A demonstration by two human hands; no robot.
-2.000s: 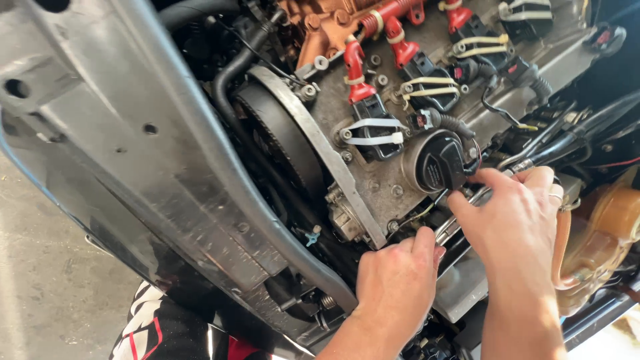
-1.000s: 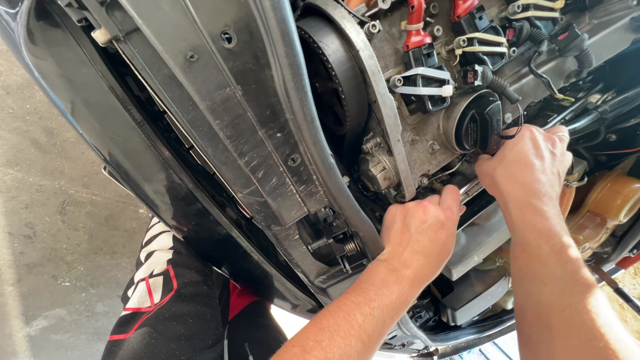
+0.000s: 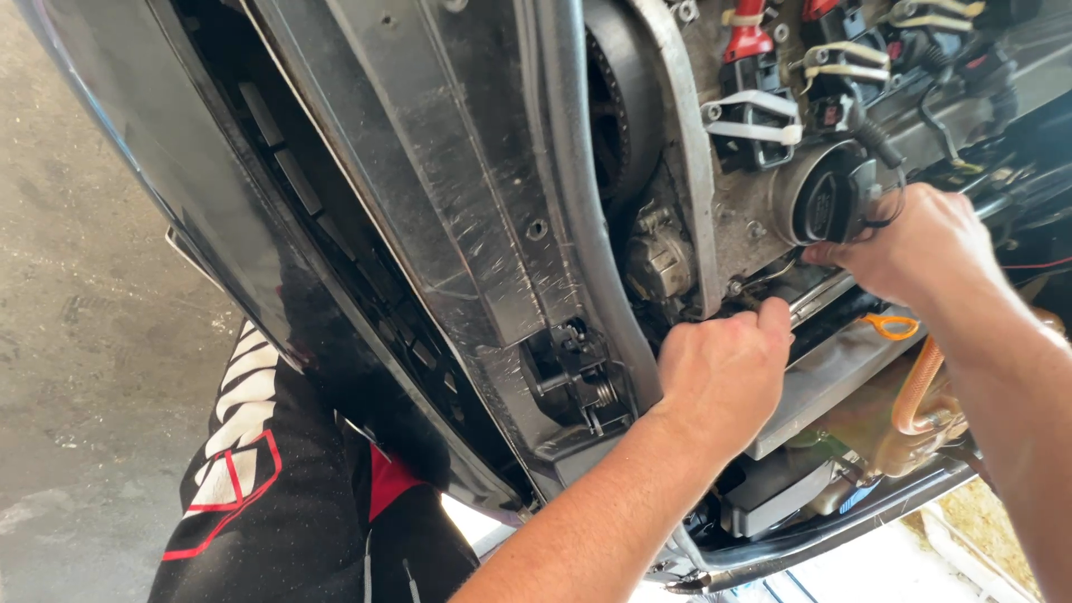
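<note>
My left hand (image 3: 727, 360) is closed at the lower front corner of the engine's valve cover (image 3: 749, 226), at the near end of a metal rail or tube (image 3: 821, 297); what its fingers grip is hidden. My right hand (image 3: 921, 243) lies over the same rail farther back, its thumb just below the black oil filler cap (image 3: 825, 205). Whether it grips something cannot be told. A thin black loop (image 3: 901, 197) shows by its fingers. Ignition coils (image 3: 754, 126) with pale zip ties sit above the cap.
The car's black front panel (image 3: 469, 167) runs along the left, with the hood latch (image 3: 582, 377) in it. A toothed timing belt pulley (image 3: 624, 100) is beside the engine. An orange dipstick handle (image 3: 892, 325) and an orange-brown hose (image 3: 917, 389) lie below my right forearm.
The view has shifted toward the car's front panel. Both hands remain along the rail below the oil filler cap. The orange dipstick handle now shows under my right forearm.
</note>
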